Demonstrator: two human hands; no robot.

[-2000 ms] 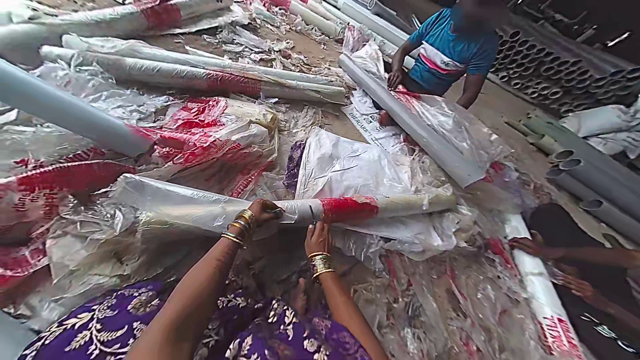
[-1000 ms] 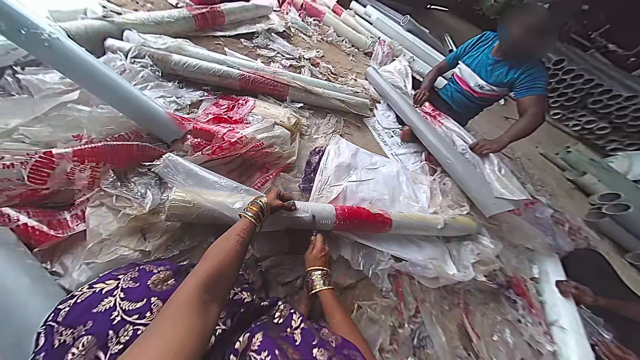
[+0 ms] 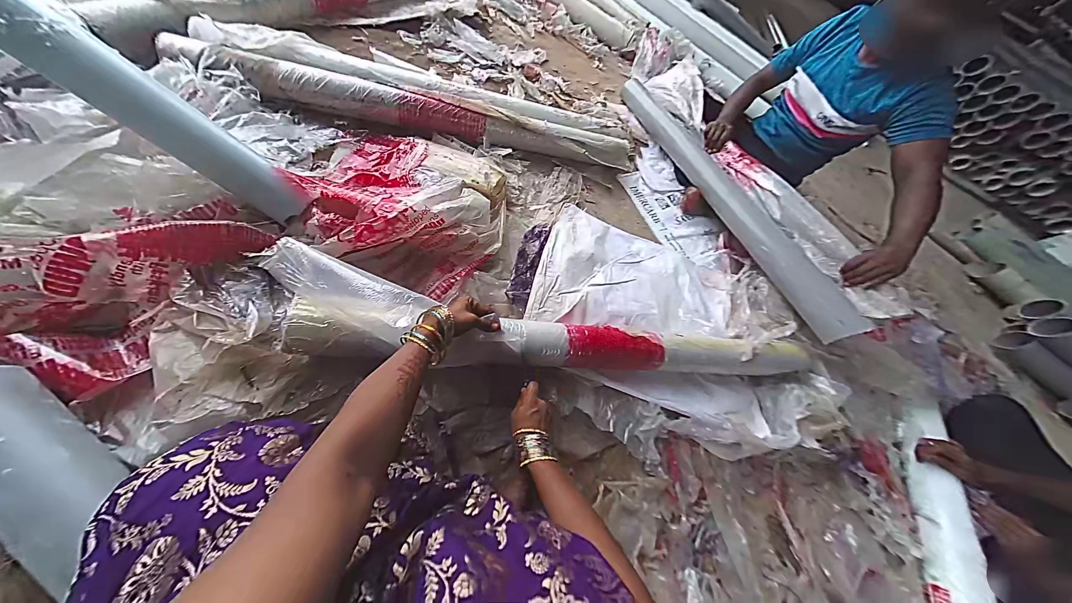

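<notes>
A long roll wrapped in clear plastic film [image 3: 737, 353], with a red printed band, lies across in front of me. My left hand [image 3: 471, 316], with bangles at the wrist, rests on the film at the roll's upper side, fingers curled on it. My right hand [image 3: 533, 409] is just below the roll near its middle, fingers bent; whether it pinches the film or something small is hard to tell. Under the roll's right half lies a white plastic sheet [image 3: 624, 276]. Loose film [image 3: 335, 280] covers the roll's left end.
A grey pipe [image 3: 167, 117] slants in at upper left, beside crumpled red-printed film [image 3: 377, 193]. Beyond lie more wrapped rolls [image 3: 402, 105]. A person in a blue shirt [image 3: 863, 92] handles a grey pipe [image 3: 745, 209]. Another person's hand [image 3: 950, 459] touches a white roll [image 3: 946, 519] at right.
My right hand has moved slightly down from the roll, where it touched the underside two seconds ago. My left hand stays at the roll. The person in blue has set a hand lower beside the grey pipe.
</notes>
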